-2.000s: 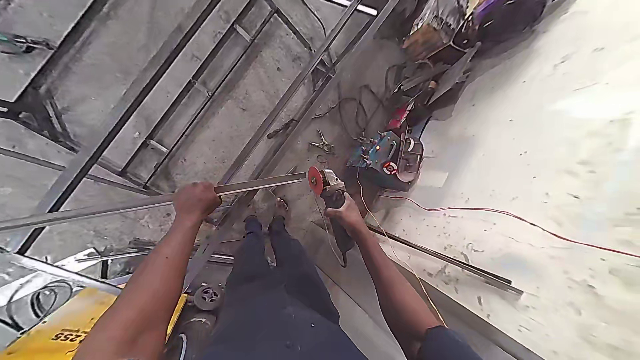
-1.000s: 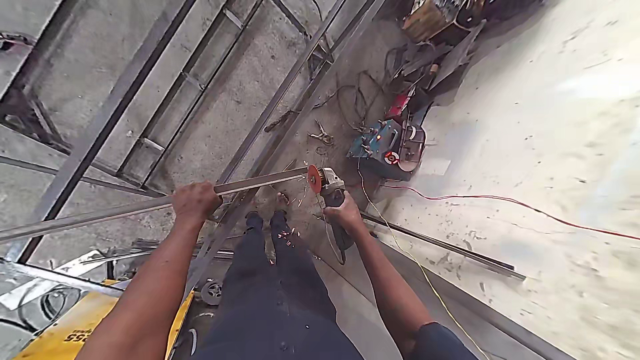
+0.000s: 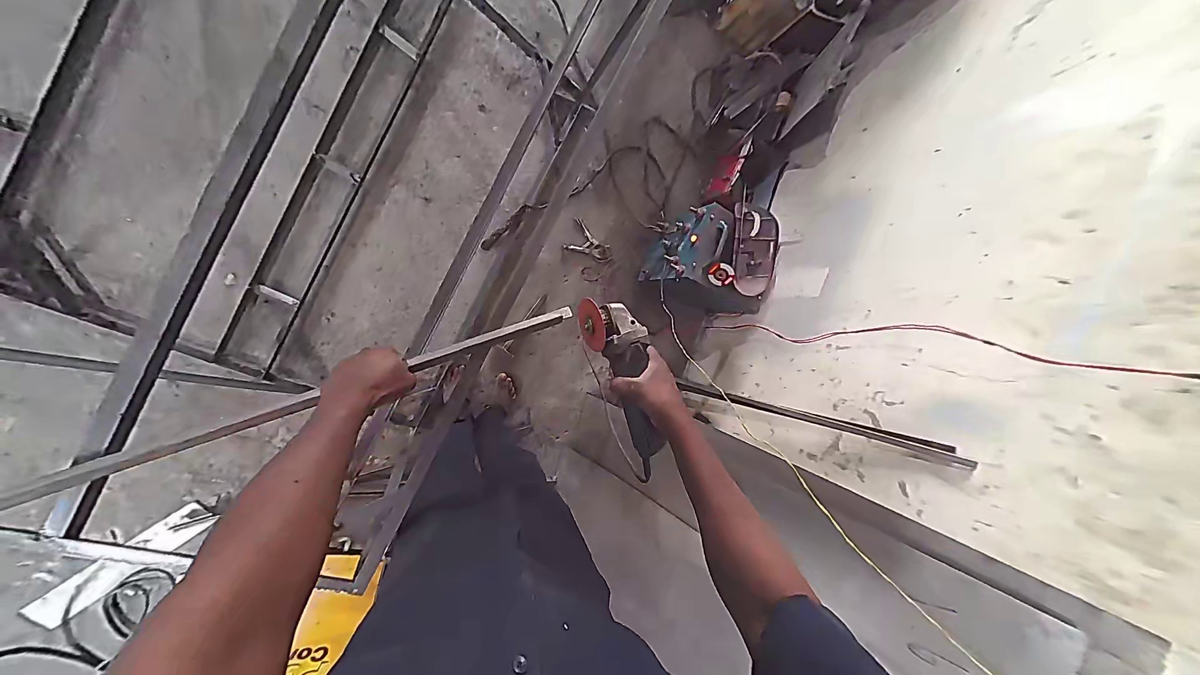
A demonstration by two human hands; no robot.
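Observation:
My left hand (image 3: 367,378) is closed around a long, thin metal bar (image 3: 497,336) that runs from the left edge to the middle of the view. My right hand (image 3: 647,380) grips an angle grinder (image 3: 626,323) by its dark body. The grinder's red disc (image 3: 592,324) faces the bar's end, with a small gap seen between them. Whether the disc is spinning cannot be told. The grinder's cord hangs in a loop below my right hand.
Welded metal frames (image 3: 225,202) lie at left over the concrete floor. A blue machine (image 3: 698,246) with cables stands beyond the grinder, near locking pliers (image 3: 589,246). Metal bars (image 3: 844,427) lie at right by the pale wall. A yellow cord (image 3: 814,495) and a red cable (image 3: 886,328) cross the right side.
The grinder's disc and the bar's end, which met or nearly met in the earlier frames, now stand apart. Both hands keep their hold.

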